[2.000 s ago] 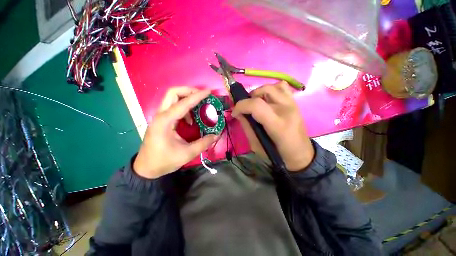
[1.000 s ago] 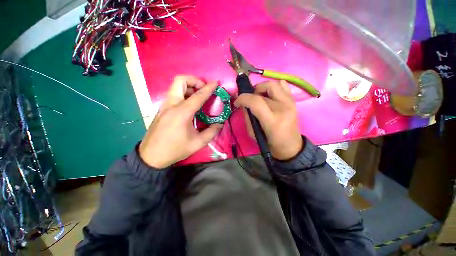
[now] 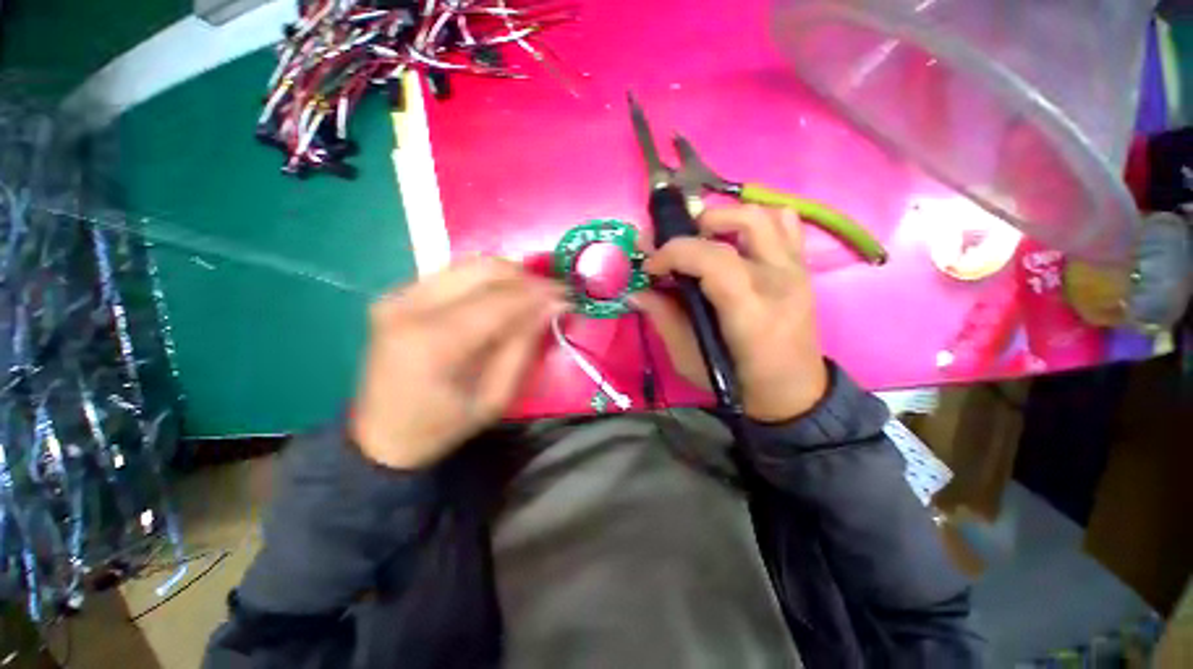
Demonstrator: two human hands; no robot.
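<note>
The green ring circuit board (image 3: 570, 293) is in front of me, on or just above the pink sheet, with white and dark leads trailing toward me. My left hand (image 3: 451, 346) is blurred at its left edge; whether the fingers touch the board or hold anything is unclear. My right hand (image 3: 752, 294) holds the black soldering iron (image 3: 700, 307) like a pen, its tip pointing away past the board. My right thumb is close to the board's right edge; contact is unclear. Pliers with yellow-green handles (image 3: 818, 225) lie open behind the right hand.
A pile of wire leads (image 3: 353, 79) lies at the upper left. A silvery-blue tangle (image 3: 79, 392) is at the far left. A clear plastic hood (image 3: 968, 105) covers the upper right, with a cleaning pot (image 3: 1158, 268) beside it. A pale round item (image 3: 962, 235) is on the pink sheet (image 3: 523, 144).
My left hand has moved left from around the board, uncovering more of it. My right hand still holds the iron. The view has shifted, so the bench things sit further right.
</note>
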